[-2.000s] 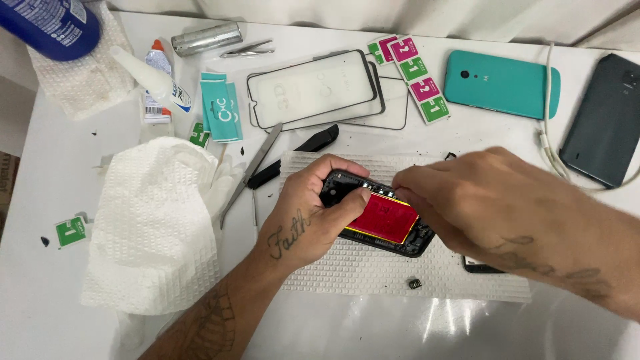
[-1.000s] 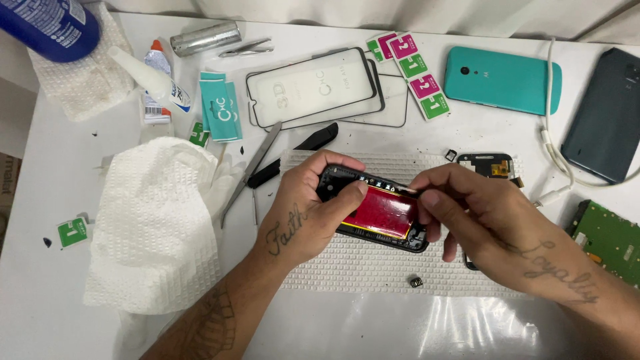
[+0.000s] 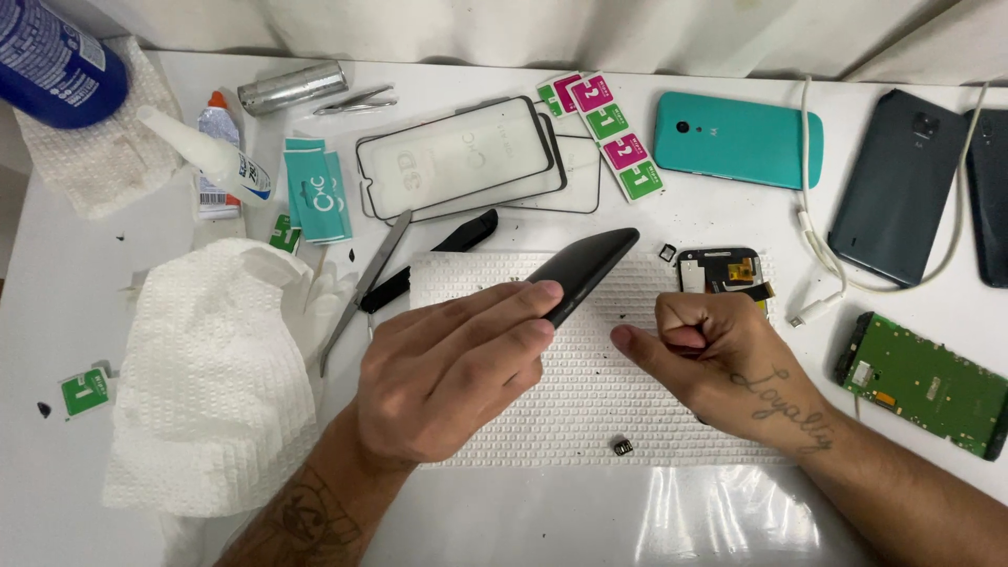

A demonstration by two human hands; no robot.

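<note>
My left hand [image 3: 457, 366] grips a black phone housing [image 3: 587, 272], tilted up on its edge with its dark outer side partly showing; its inner side is hidden. To the right, my right hand [image 3: 709, 358] is apart from the housing, fingers curled and thumb pointing left; no object shows in it, though the inside of the fingers is partly hidden. Beneath both hands lies a textured white paper towel [image 3: 551, 441]. A phone display assembly [image 3: 720, 268] with a gold flex cable lies behind my right hand. A small metallic part [image 3: 623, 446] rests on the towel's near part.
Black-framed screen protectors [image 3: 465, 161], wipe packets [image 3: 614, 134] and a teal phone [image 3: 736, 140] lie behind. Tweezers [image 3: 366, 264] and a black-handled tool [image 3: 468, 234] are left of the towel. A white cable [image 3: 807, 228], dark phone [image 3: 902, 189] and green circuit board [image 3: 925, 386] are at right.
My left hand has tipped the housing up, so the red area inside no longer shows. My right hand has come away from the housing's edge toward the right.
</note>
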